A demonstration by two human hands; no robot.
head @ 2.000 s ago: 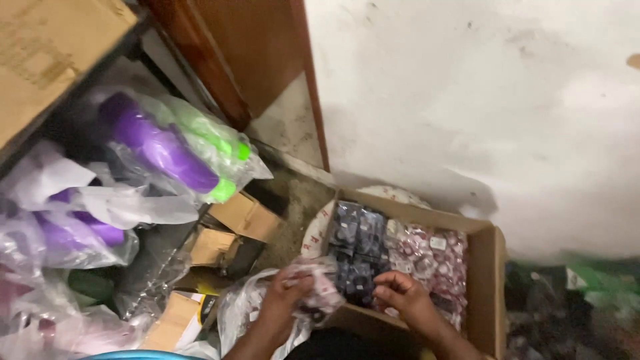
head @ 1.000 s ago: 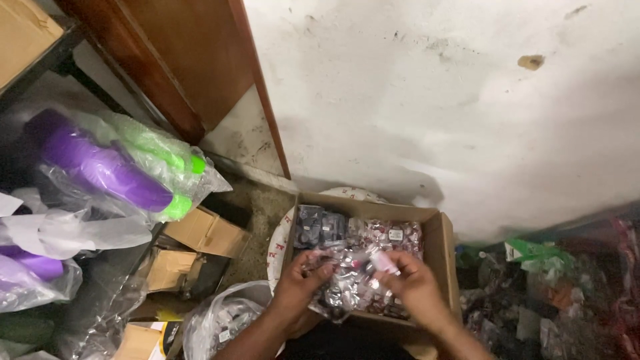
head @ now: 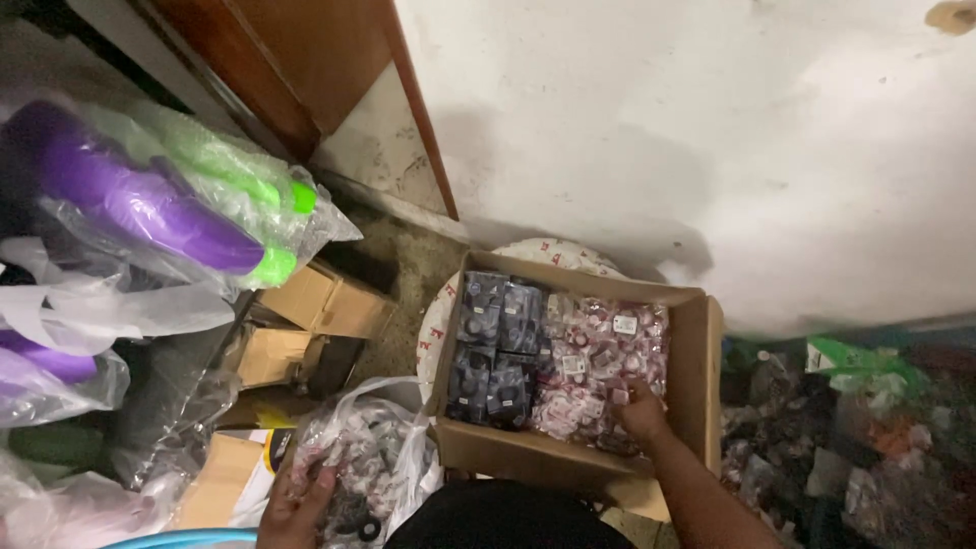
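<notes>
A cardboard box (head: 694,366) holds dark packets (head: 488,351) on its left side and clear packets with pink-and-white contents (head: 579,366) on its right. My right hand (head: 640,412) reaches into the box, its fingertips at the pink-and-white packets; whether it grips one cannot be told. At the lower left, my left hand (head: 299,496) lies at the near left side of a clear plastic bag (head: 366,442) full of small wrapped items. Its fingers are partly spread against the bag, and its grip is unclear.
Purple bottle-like items (head: 145,198) in clear plastic lie at the left, above small cardboard boxes (head: 328,297). A round patterned surface (head: 435,328) is under the box. A white wall (head: 610,152) rises behind, and a pile of bagged items (head: 839,442) lies at the right.
My hands, together over the box a second ago with small packets between them, are now apart. The left has moved left to the plastic bag; the right is in the box.
</notes>
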